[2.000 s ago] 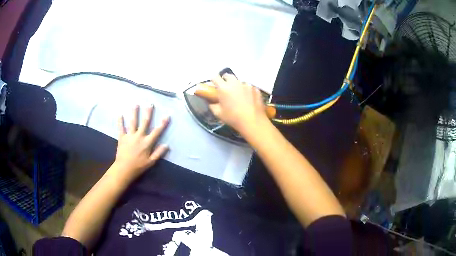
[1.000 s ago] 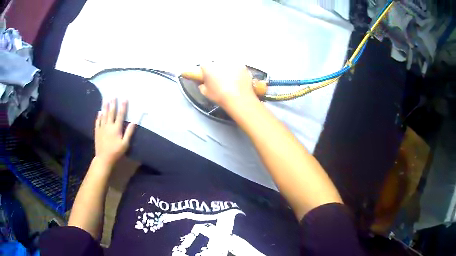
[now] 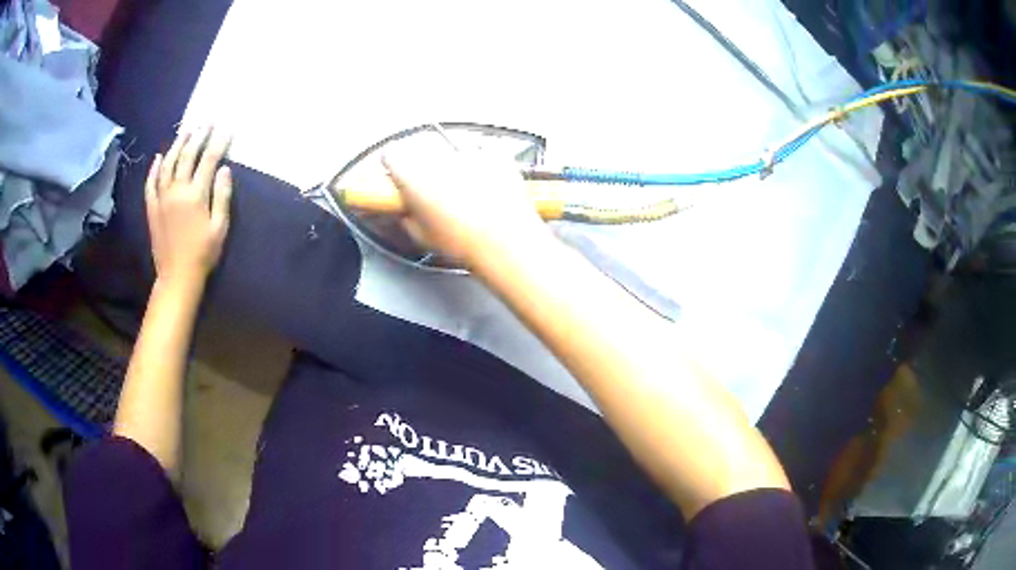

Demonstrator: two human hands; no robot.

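The light grey-blue garment panel (image 3: 624, 89) lies spread on the dark table cover and looks almost white in glare. The steam iron (image 3: 446, 139) rests on it, its pointed tip to the left at the panel's edge by the curved seam. My right hand (image 3: 457, 200) is closed around the iron's orange handle, partly blurred by glare. My left hand (image 3: 189, 200) lies flat, fingers apart, at the panel's left edge, partly on the dark cover (image 3: 279, 239). A darker narrow strip (image 3: 618, 273) shows on the panel right of the iron.
Blue and yellow hoses (image 3: 713, 176) run from the iron to the upper right. Crumpled grey-blue pieces (image 3: 50, 145) are heaped at the left edge, and more grey pieces (image 3: 958, 145) lie at the right. A blue mesh crate (image 3: 61, 362) is at the lower left.
The iron in my right hand has moved left along the curved seam to the panel's left edge. My left hand has moved left and up. More of the panel shows at the right.
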